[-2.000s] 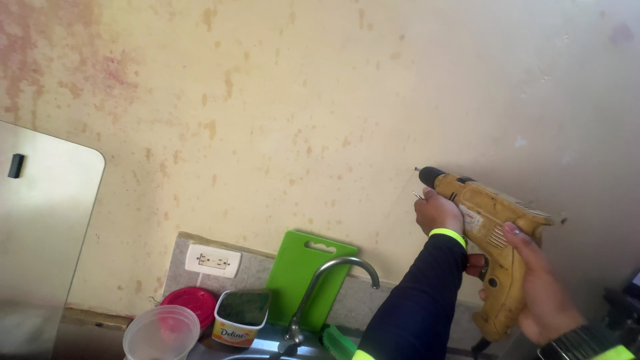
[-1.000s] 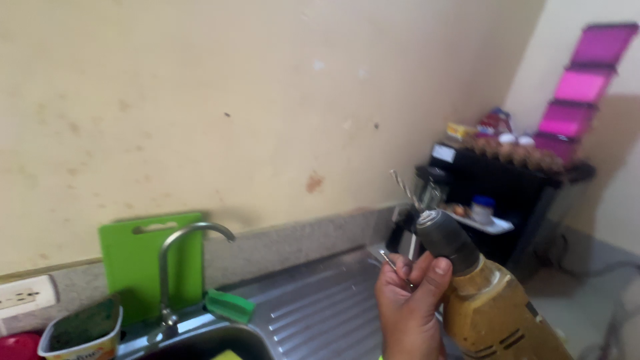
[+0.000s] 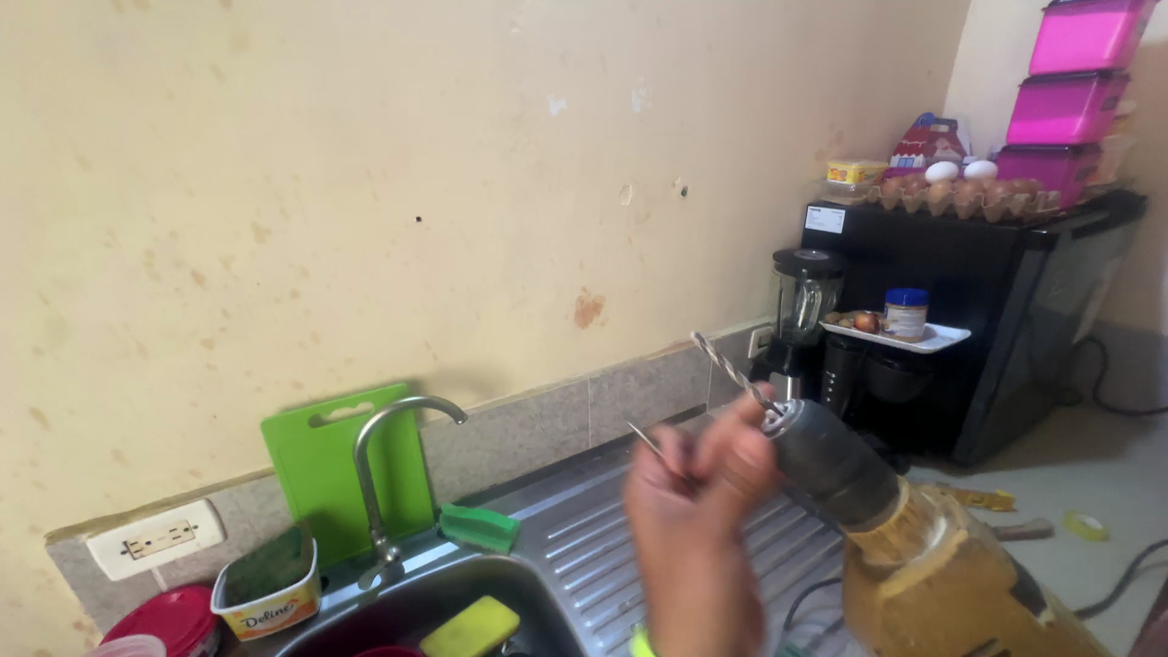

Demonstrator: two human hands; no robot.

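My left hand (image 3: 698,520), slightly blurred, is beside the front of a worn yellow power drill (image 3: 949,575). A thin metal rod (image 3: 652,443), perhaps a small drill bit, sticks out from between its fingers. The fingertips are at the base of a larger twist drill bit (image 3: 730,370), whose lower end is at the mouth of the black chuck (image 3: 830,465). The bit points up and left. My right hand is out of view, and the rear of the drill is cut off by the frame. Small dark holes (image 3: 419,219) mark the beige wall (image 3: 319,182).
Below the wall are a steel sink with a curved faucet (image 3: 365,465), a green cutting board (image 3: 301,456), a ridged drainboard (image 3: 593,557) and a power outlet (image 3: 155,540). At right, a blender (image 3: 808,301) stands by a black appliance (image 3: 922,237) topped with an egg tray (image 3: 967,196). Cables lie on the counter.
The view has swung right. Two seconds ago both hands held the drill up before the wall, a small bit in its chuck; now a longer twist bit is at the chuck, and my right hand is out of view.
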